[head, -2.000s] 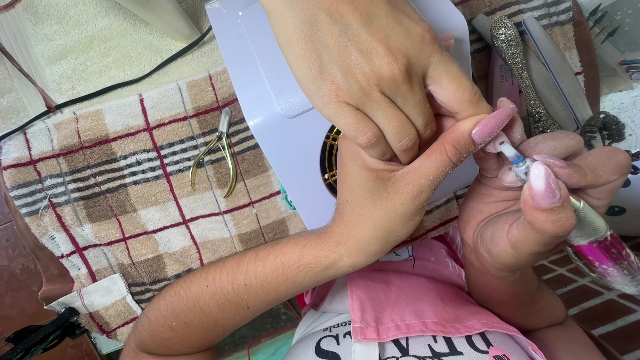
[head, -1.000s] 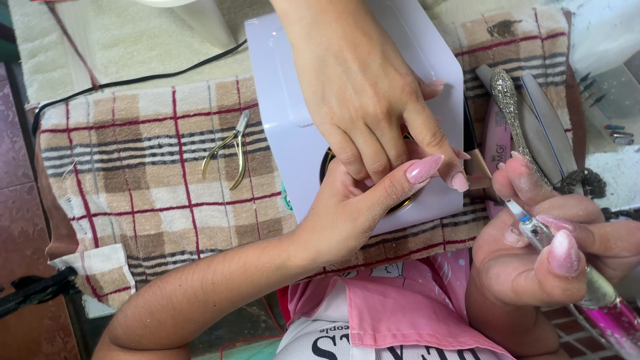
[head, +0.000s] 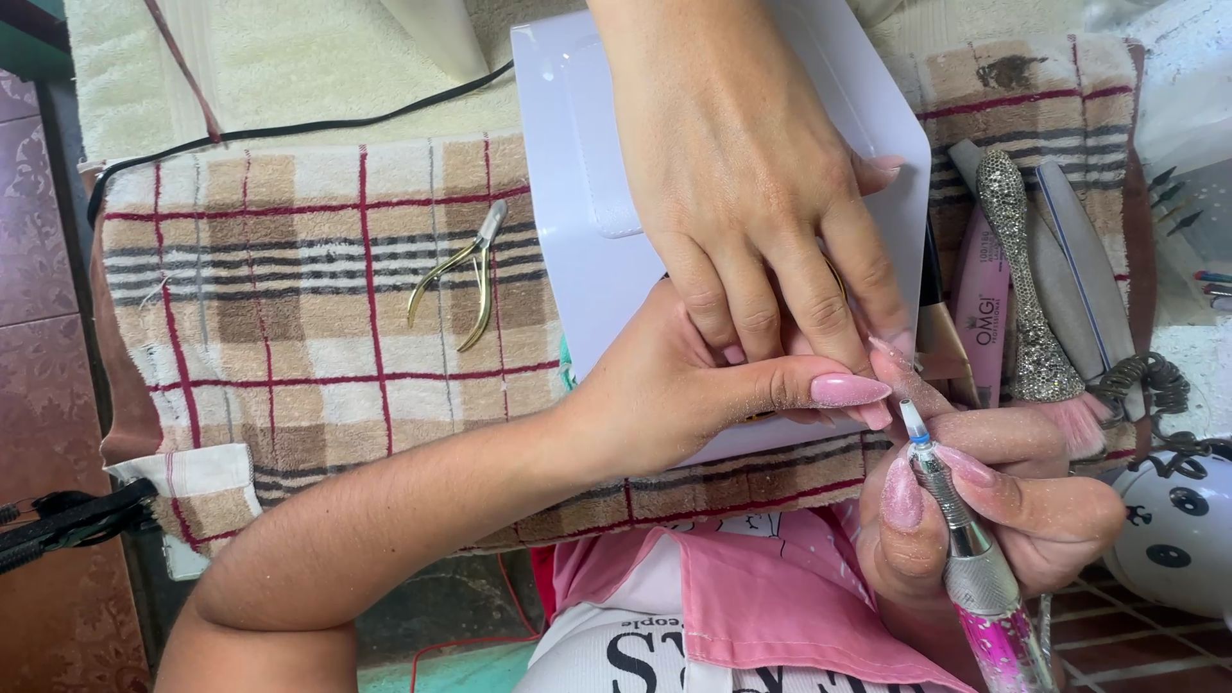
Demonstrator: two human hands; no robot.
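My left hand, with long pink glittery nails, holds fingers of another person's hand, which reaches in from the top, palm down. My right hand grips an electric nail drill with a silver and pink handpiece. Its pale bit with a blue ring points up, just right of my left thumbnail and below the person's fingertips. One fingertip of my right hand is at the person's nearest fingertip. Underneath lies a white dust collector, its round grille mostly hidden by the hands.
Gold-handled cuticle nippers lie on a plaid towel. On the right are a pink nail file, grey nail files, a brush with a sparkly handle and a dark coiled cord. A black cable crosses behind the towel.
Two seconds ago the drill bit was close against the fingers by my left thumb; it moved away to the right and now stands nearer the person's fingertips again. My right hand keeps its grip.
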